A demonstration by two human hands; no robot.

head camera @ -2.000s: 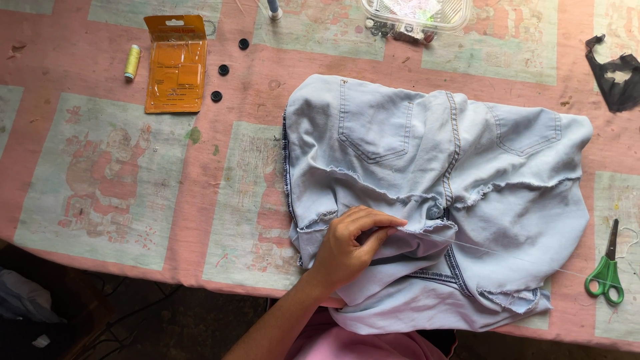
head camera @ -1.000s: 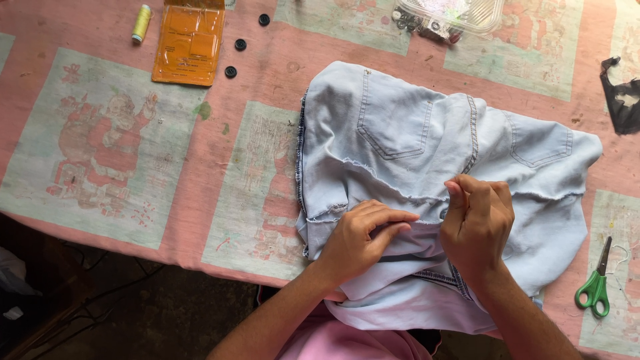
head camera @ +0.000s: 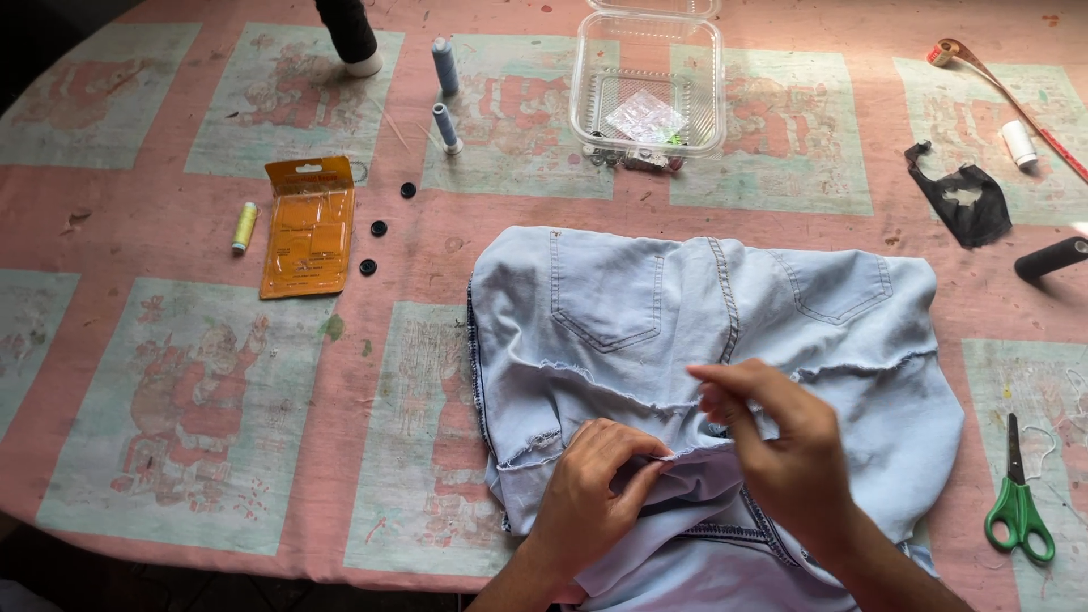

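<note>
A light-blue denim garment [head camera: 612,297] with stitched back pockets and frayed edges lies on the table in front of me. My left hand [head camera: 599,484] pinches a frayed edge of the denim between thumb and fingertips. Just right of it, my right hand [head camera: 778,442] is raised over the garment, thumb and forefinger together near the central seam. Whether a needle or thread is between those fingertips is too small to tell. Green-handled scissors [head camera: 1018,510] lie to the right of the garment, beside loose white thread [head camera: 1039,442].
A patterned cloth [head camera: 340,408] covers the table. At left are a yellow thread spool [head camera: 244,227], an orange needle packet [head camera: 308,229] and black buttons [head camera: 378,229]. A clear plastic box [head camera: 650,51], blue spools [head camera: 444,64], a black thread cone [head camera: 348,34], black fabric scrap [head camera: 969,204] and measuring tape [head camera: 1007,93] lie farther back.
My right hand, out of view two seconds ago, came in over the denim and is still there. My left hand stays at the frayed edge. The view now takes in more of the table's far side.
</note>
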